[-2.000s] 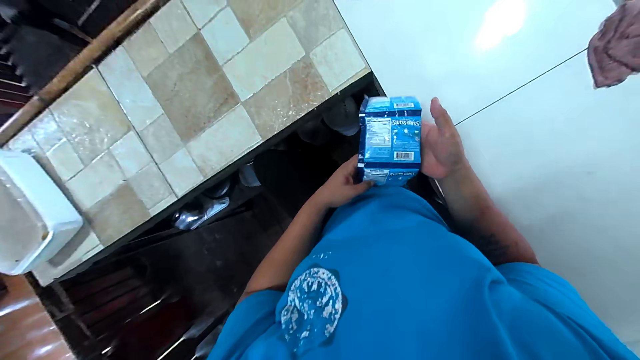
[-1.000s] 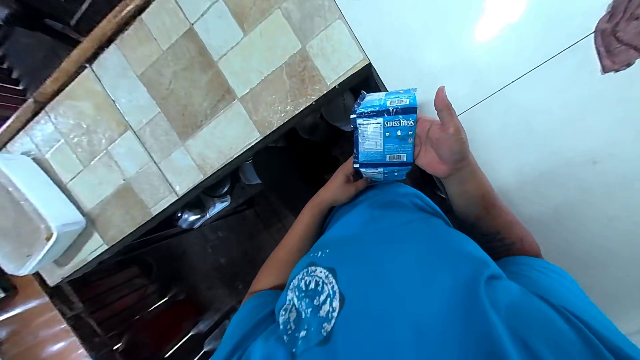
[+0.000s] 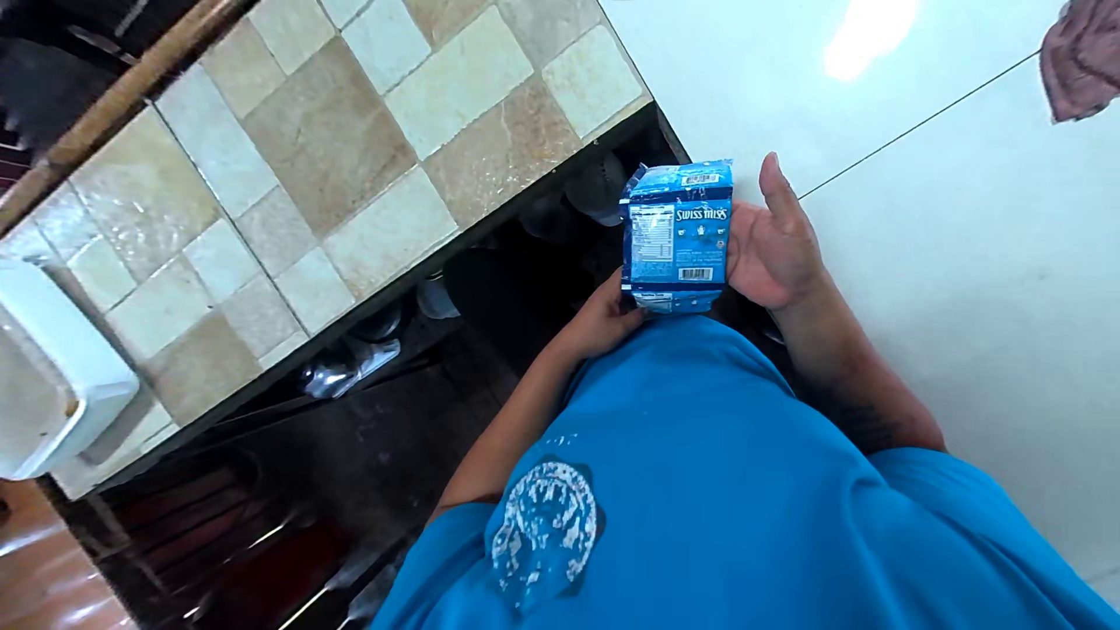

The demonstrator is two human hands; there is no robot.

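A blue Swiss Miss packet strip (image 3: 678, 236), with printed panels and barcodes, is held in front of the blue shirt. My left hand (image 3: 608, 317) grips its lower left edge, the fingers partly hidden by the packet. On its other side my right hand (image 3: 779, 241) is spread, palm up and thumb raised. Its fingers reach to the packet's right edge and are partly hidden behind it, so whether they support it is unclear.
A tiled countertop (image 3: 324, 131) with a wooden edge rail (image 3: 131, 96) lies at the left. On it stands a white plastic tub (image 3: 96, 385). Dark shelves below hold a clear plastic-wrapped item (image 3: 350, 369). A white surface (image 3: 962, 262) bears a mauve cloth (image 3: 1081, 61) at the far right.
The right hand's thumb and palm have opened a little further from the packet. The packet has tilted slightly, and the left hand stays on its lower edge.
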